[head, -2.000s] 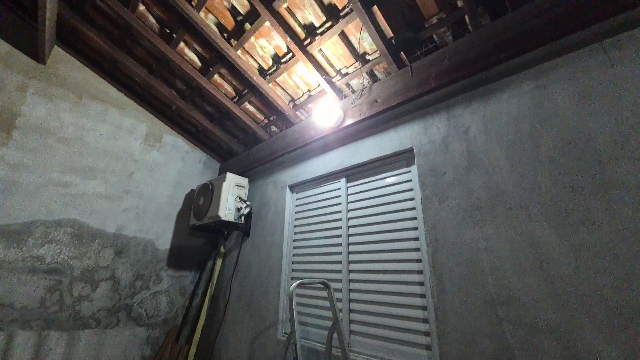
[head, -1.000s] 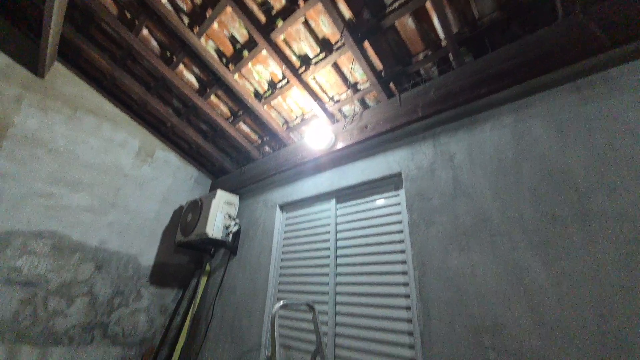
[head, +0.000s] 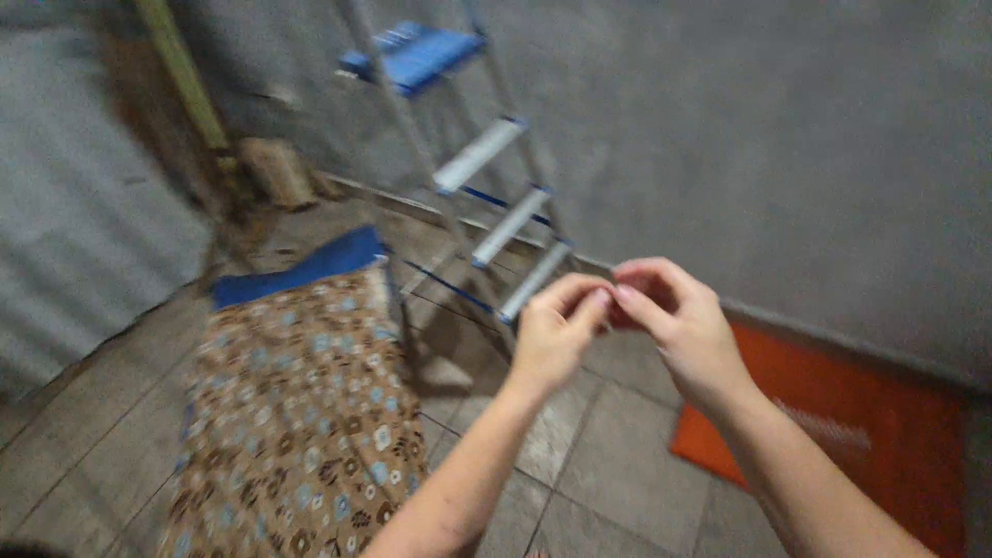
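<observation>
My left hand (head: 558,329) and my right hand (head: 678,329) are raised in front of me, with their fingertips meeting. The fingers of both are curled, thumbs toward the forefingers. A small thing may be pinched between the fingertips, but blur and the fingers hide it. Behind the hands stands a metal stepladder (head: 508,225) with a blue top platform (head: 430,56), near the grey wall. To the left of the hands lies a flower-patterned brown cloth (head: 310,403) with a blue piece (head: 306,271) at its far end.
An orange mat (head: 860,434) bearing writing lies on the tiled floor (head: 612,442) along the wall at the right. At the back left, a yellowish pole (head: 182,74) leans near a wooden block (head: 275,170). Corrugated sheeting (head: 85,178) stands at the left.
The view has swung down from the roof, lamp and shuttered window to the floor. Both hands are now in sight; neither earlier frame shows them.
</observation>
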